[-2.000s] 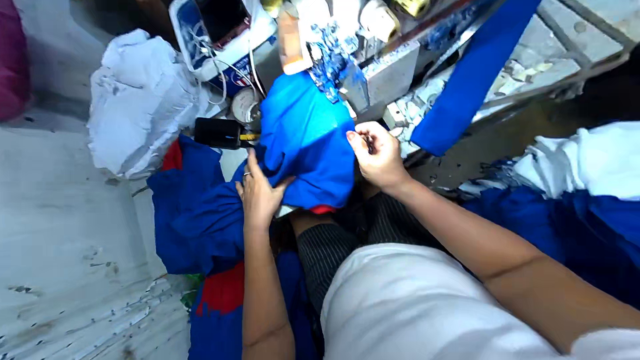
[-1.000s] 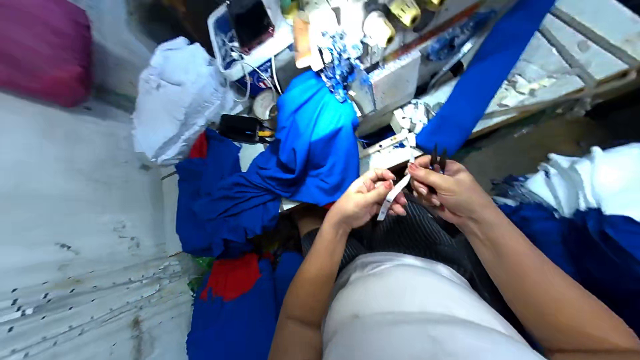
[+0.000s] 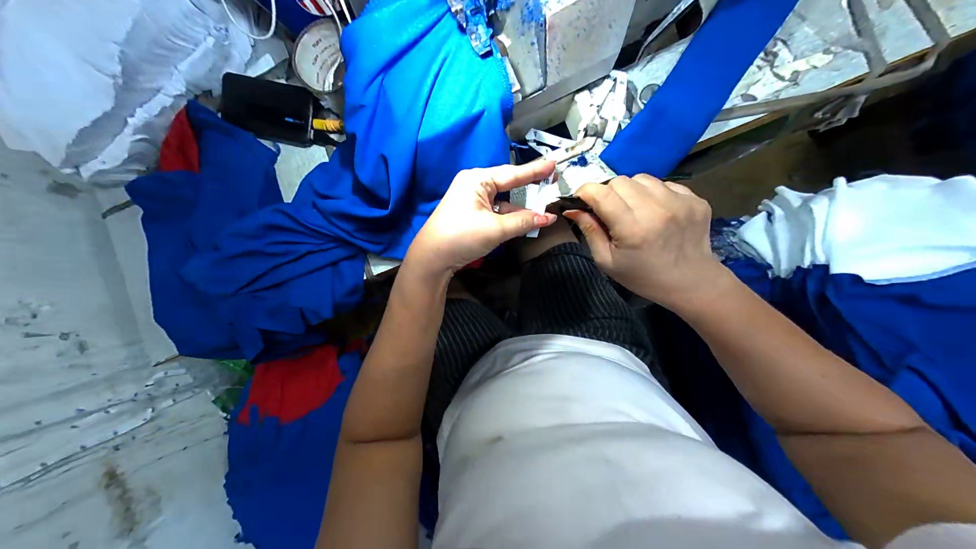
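My left hand [image 3: 476, 217] pinches a small white label [image 3: 540, 200] between thumb and fingers, over my lap. Close against it on the right, my right hand [image 3: 648, 229] grips a dark tool, probably thread snips [image 3: 566, 204], whose tip is at the label; most of the tool is hidden in the fingers. Left of my hands, blue fabric [image 3: 427, 114] drapes over the work surface and hangs down in folds. A blue fabric strip [image 3: 701, 91] runs up to the right behind my right hand.
Several small white labels [image 3: 606, 103] lie beyond my hands. At the upper left are a black box-like object [image 3: 267, 109], a tape roll [image 3: 317, 55] and a white cloth bundle [image 3: 114, 76]. White cloth [image 3: 900, 225] and blue garments [image 3: 877, 335] are piled at the right; red and blue cloth [image 3: 293, 381] hangs lower left.
Two seconds ago my left hand was on the blue fabric; it has since let go and taken a white label. The snips have come to the label. The view has moved closer.
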